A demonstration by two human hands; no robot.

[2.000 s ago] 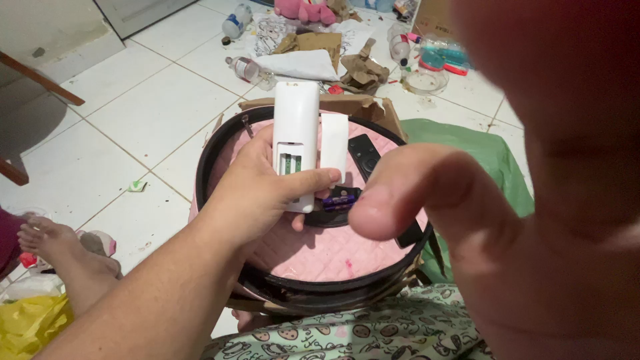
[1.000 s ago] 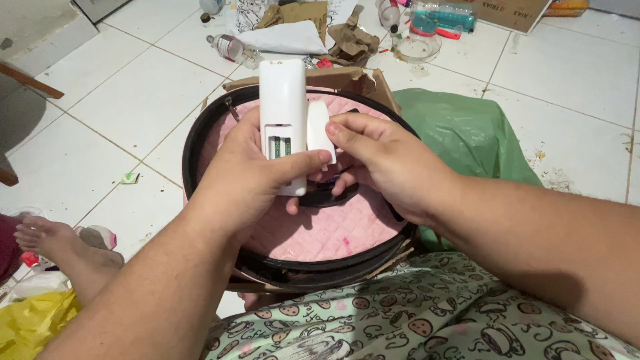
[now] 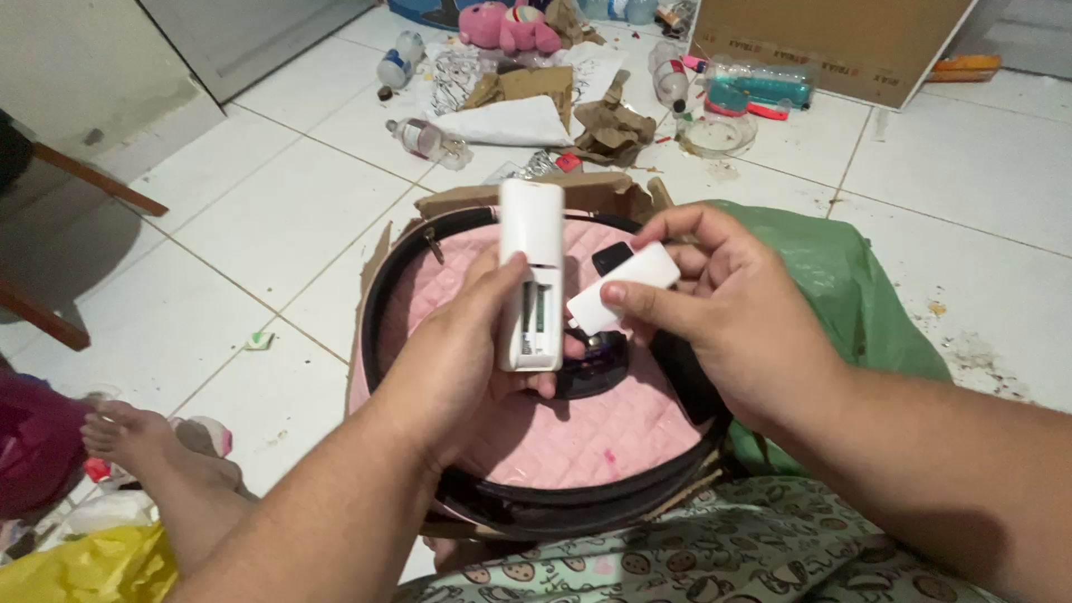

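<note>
My left hand (image 3: 469, 335) grips a white remote control (image 3: 532, 226), its back toward me and its battery compartment (image 3: 536, 314) uncovered. Metal contacts show at the lower end of the compartment; I cannot tell whether cells lie in it. Between the thumb and fingers of my right hand (image 3: 720, 293) is the loose white battery cover (image 3: 624, 286), tilted, just right of the remote and apart from it. Below both hands lies a pink quilted round case (image 3: 578, 444) with a black zipped rim. On it are a black dish-like object (image 3: 590, 385) and a black device (image 3: 687, 377), both partly hidden by my hands.
Torn cardboard (image 3: 536, 191) surrounds the case, and a green plastic bag (image 3: 837, 293) is at its right. Plastic bottles (image 3: 423, 138), crumpled brown paper (image 3: 615, 126) and a pink plush toy (image 3: 507, 27) litter the tiled floor ahead. A bare foot (image 3: 134, 435) and yellow bag (image 3: 92, 565) are at left.
My right hand, blurred near the camera two seconds ago, came to the white cover beside the remote. The cover was upright against the left hand's fingers; now it is tilted in my right hand.
</note>
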